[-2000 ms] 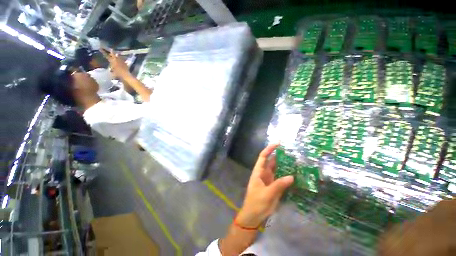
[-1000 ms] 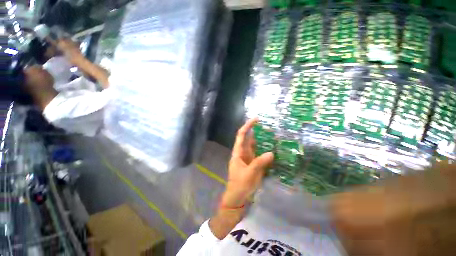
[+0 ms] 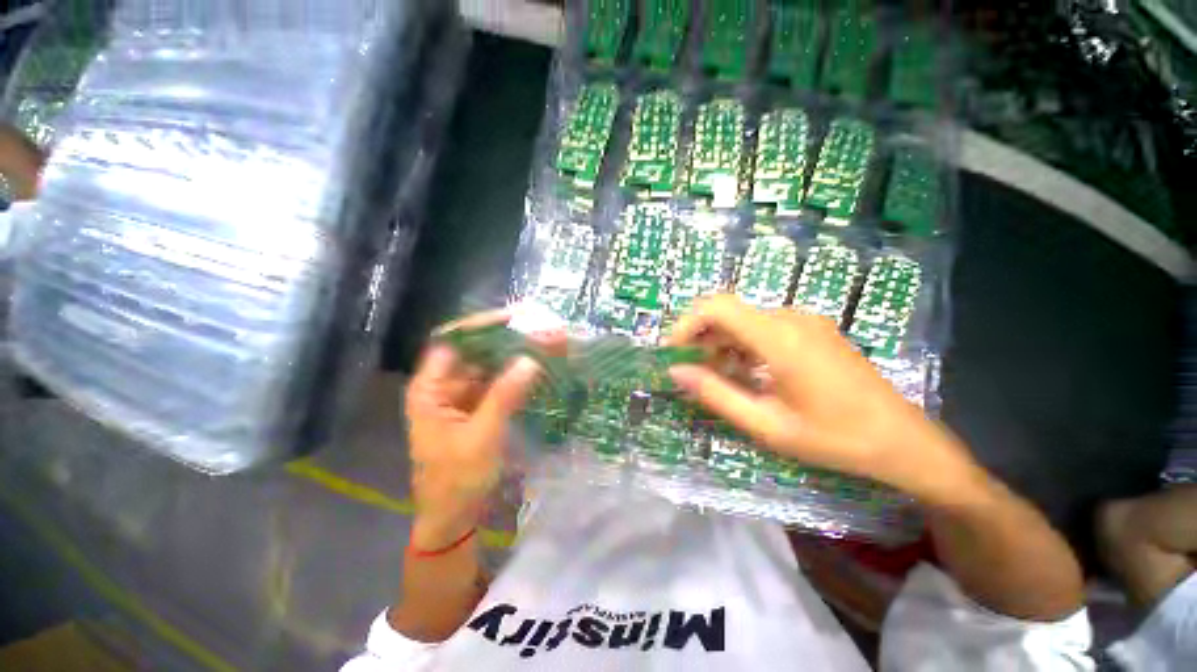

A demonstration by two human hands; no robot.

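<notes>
A clear blister tray (image 3: 935, 197) lies in front of me, its pockets holding rows of green circuit boards (image 3: 715, 151). My left hand (image 3: 462, 427) is over the tray's near left side and holds a small handful of green circuit boards (image 3: 505, 349) between thumb and fingers. My right hand (image 3: 801, 387) is over the near middle of the tray, thumb and fingertips closing on the edge of a green board beside the handful. Both hands are blurred, and they hide part of the near rows.
A thick stack of blister trays (image 3: 184, 223) stands at the left. A pale metal rail (image 3: 1076, 200) curves at the upper right. Another person's arm (image 3: 1149, 541) shows at the right edge. Yellow lines (image 3: 348, 483) mark the floor, lower left.
The view has swung right, so tray and stack sit further left. My right hand has come from the lower right to the boards at my left hand, which has lifted over the tray.
</notes>
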